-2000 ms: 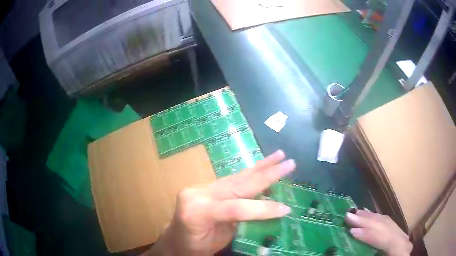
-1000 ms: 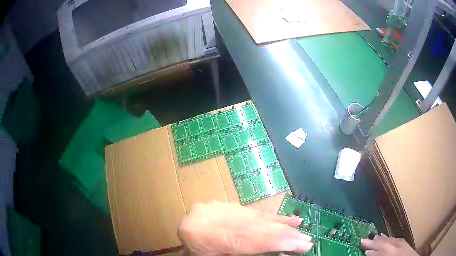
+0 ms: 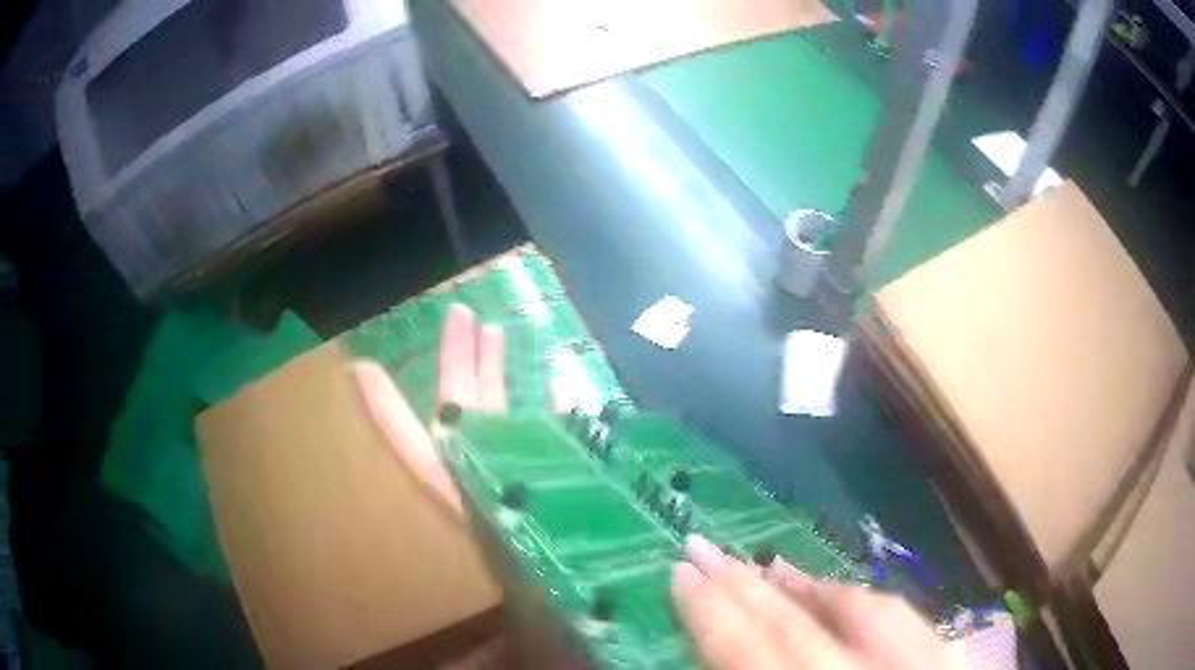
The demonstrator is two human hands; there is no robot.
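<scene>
A green PCB panel (image 3: 577,491) with round black components is held tilted in the lower middle. My left hand (image 3: 439,412) is at its upper left edge, fingers spread and pointing up beyond it; the palm is hidden behind the panel. My right hand (image 3: 799,615) has its fingers on the panel's lower right part. Both hands look blurred. Laid PCB panels (image 3: 537,288) lie behind on a cardboard sheet (image 3: 328,511), partly covered by my left hand and the held panel.
Spare cardboard sheets (image 3: 1035,353) lean at the right. On the green bench are a grey-white cup (image 3: 805,251) by a metal post, white papers (image 3: 813,372), blue-handled cutters (image 3: 898,552) and a cardboard sheet (image 3: 629,33). A grey-white machine (image 3: 262,157) stands upper left.
The held panel has moved up and left and now overlaps the view of the laid panels. My left hand has gone from over its face to behind its left edge. The view has shifted.
</scene>
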